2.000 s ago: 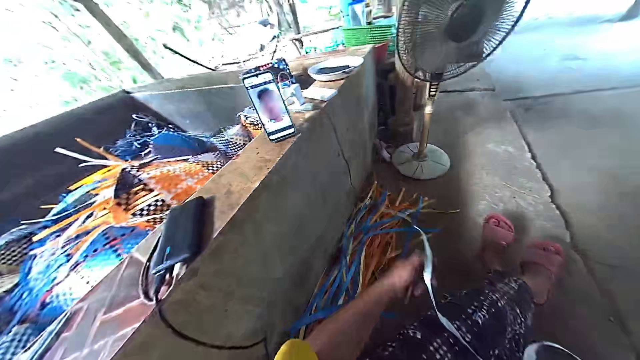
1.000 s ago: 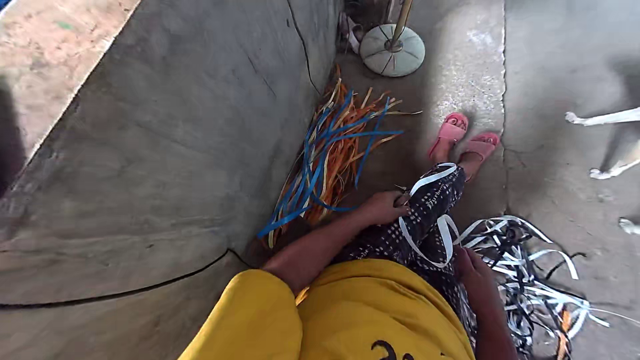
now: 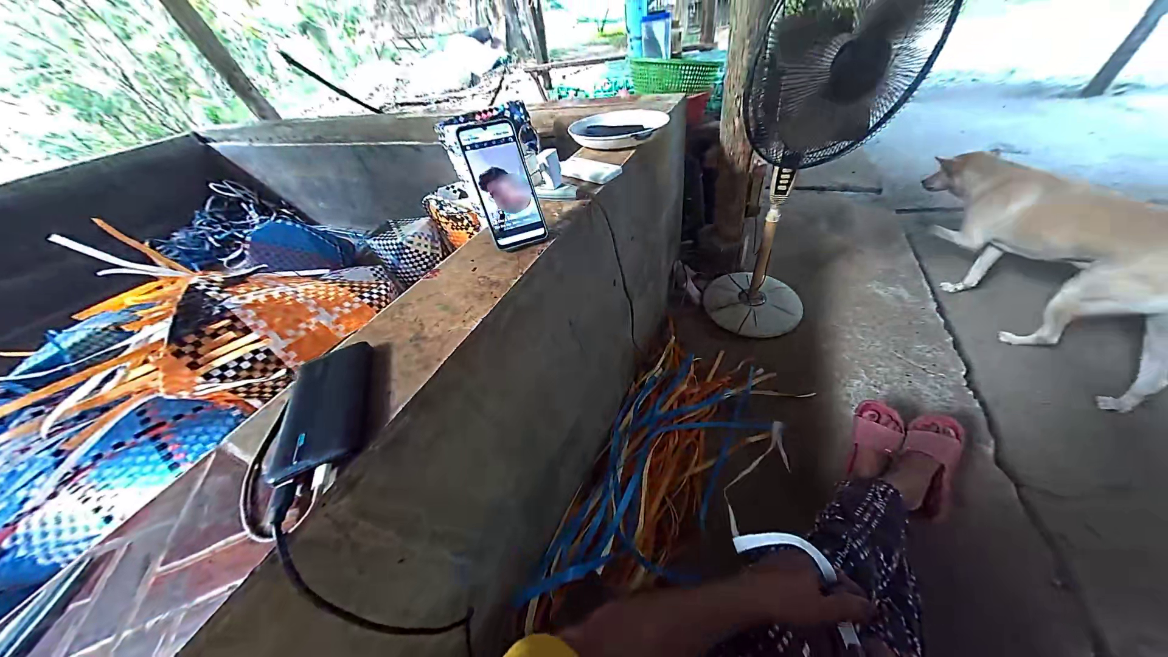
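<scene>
My left hand is low in the view, over my patterned trousers, closed on a white plastic strip that curves up and over it. A thin pale end of strip rises toward the floor pile beyond. My right hand is out of view. Orange and blue plastic strips lie heaped on the floor against the concrete wall, left of my pink sandals.
On the wall's ledge are a black power bank with cables, a propped phone and a white plate. Woven plastic pieces lie behind it. A pedestal fan and a light-coloured dog stand ahead.
The view has swung up from my lap to the ledge and fan. My right hand, seen a second ago, has left the view. The dog is now largely visible at the right.
</scene>
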